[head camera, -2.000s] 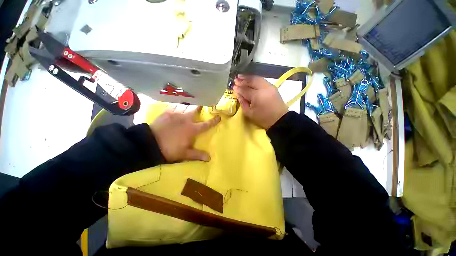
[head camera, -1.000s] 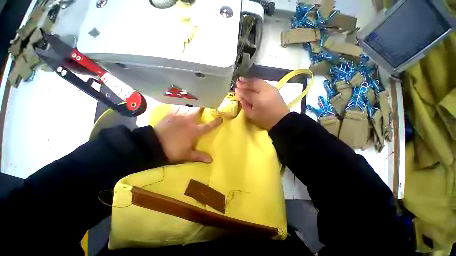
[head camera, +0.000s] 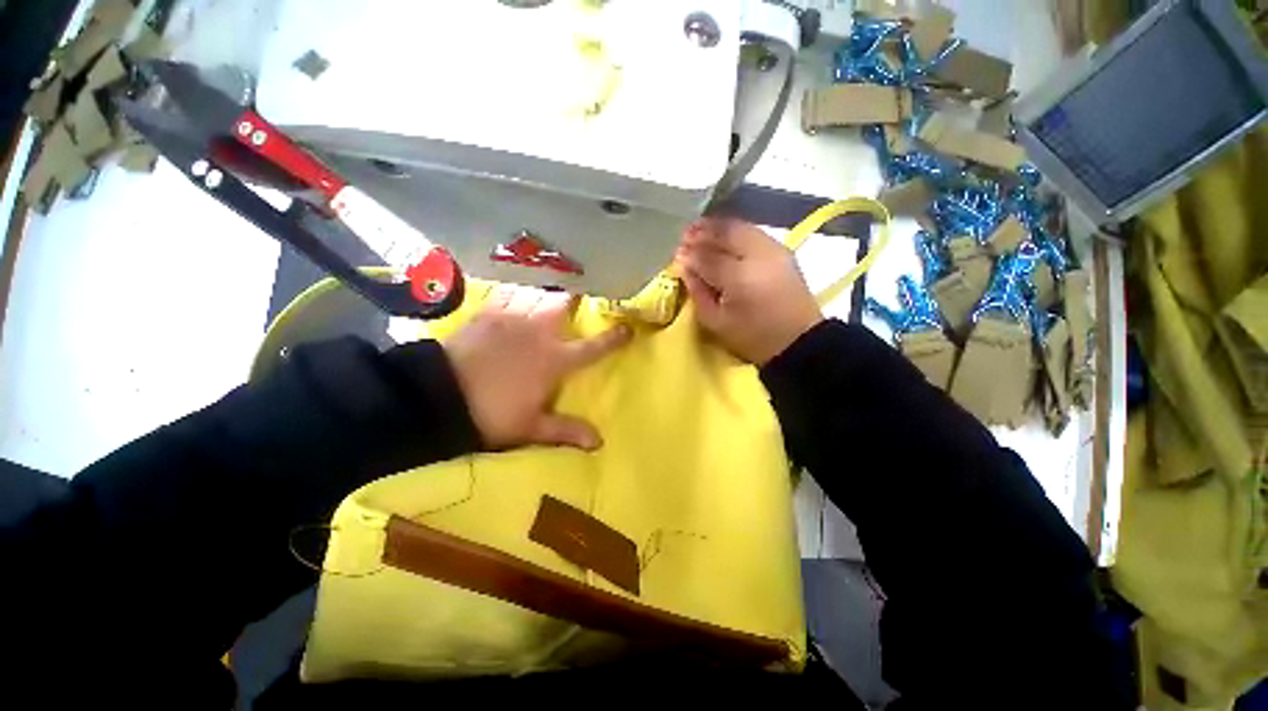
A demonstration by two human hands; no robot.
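Note:
A yellow tote bag (head camera: 695, 458) lies in front of me, its top edge under the sewing machine head (head camera: 487, 84). A brown leather patch (head camera: 587, 543) and a brown trim strip (head camera: 556, 590) show on its near part. My left hand (head camera: 526, 372) lies flat on the bag with the fingers spread, holding nothing. My right hand (head camera: 744, 289) pinches the bag's top edge beside the small brass-yellow clamp (head camera: 654, 300). The needle is hidden. A thin yellow handle (head camera: 869, 236) loops out to the right of my right hand.
Red-and-black thread snips (head camera: 334, 208) lie against the machine head. Khaki tabs with blue bits (head camera: 987, 347) are piled at the right, more tabs (head camera: 84, 104) at far left. A grey control panel (head camera: 1147, 111) stands upper right; yellow bags (head camera: 1196, 514) hang at far right.
The whole view has shifted slightly, so the machine head, snips and bag appear further right. Both hands keep their places on the bag. The dark parts at the machine's right side look more covered.

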